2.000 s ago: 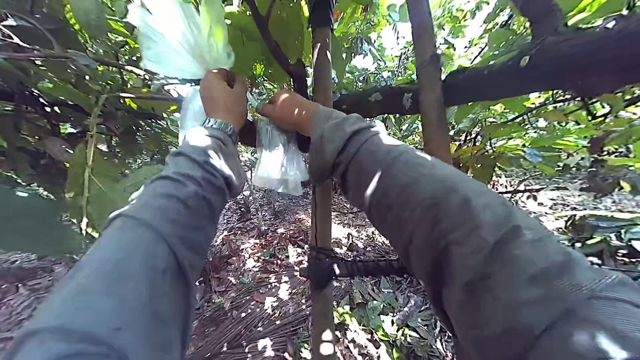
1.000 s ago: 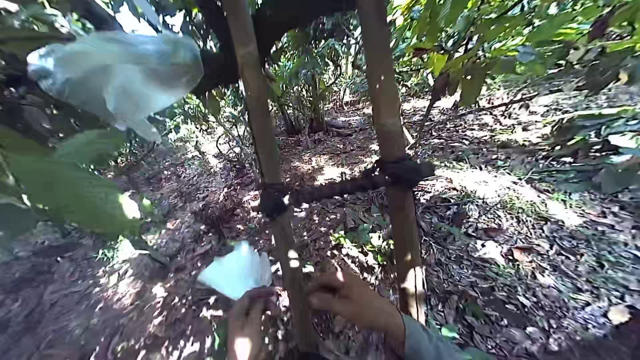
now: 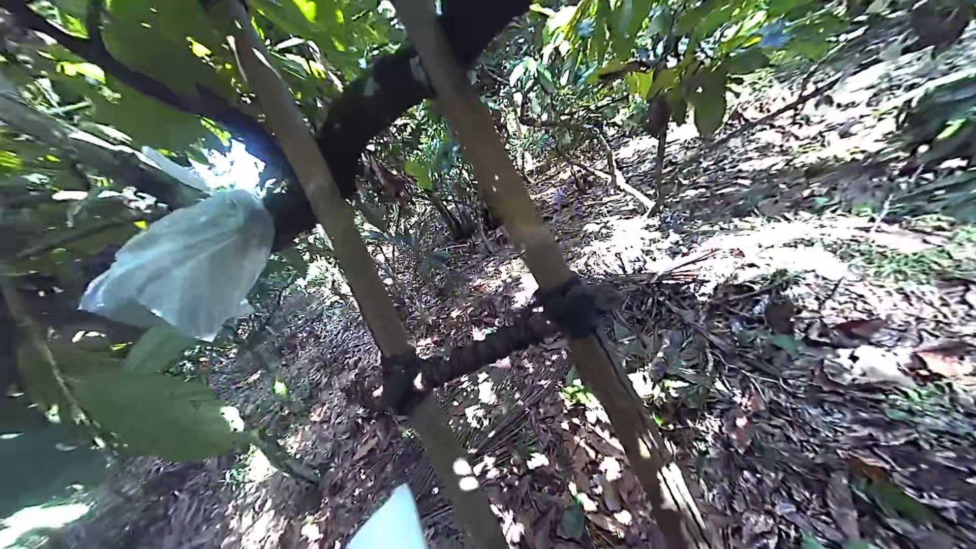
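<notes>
Neither of my hands shows in the head view at this moment. At the bottom edge, left of the ladder's left pole, the tip of a pale, whitish sheet or bag (image 3: pixel 390 523) pokes into view; what holds it is hidden. A translucent plastic bag (image 3: pixel 187 263) hangs at the left by the dark branch, its lower end spread wide. The wooden pole ladder (image 3: pixel 507 191) leans across the middle, tilted in this view. Its rung (image 3: pixel 488 354) is bound to both poles with dark lashing.
A thick dark tree branch (image 3: pixel 374 99) crosses behind the ladder poles. Broad green leaves (image 3: pixel 156 404) hang at the left. Leaf litter (image 3: pixel 770 412) and dry twigs cover the ground below, and more foliage stands at the top right.
Both hands were up at the plastic bags two seconds ago, then low by the ladder with a pale piece by the left one; now they are out of view. The view has swung strongly.
</notes>
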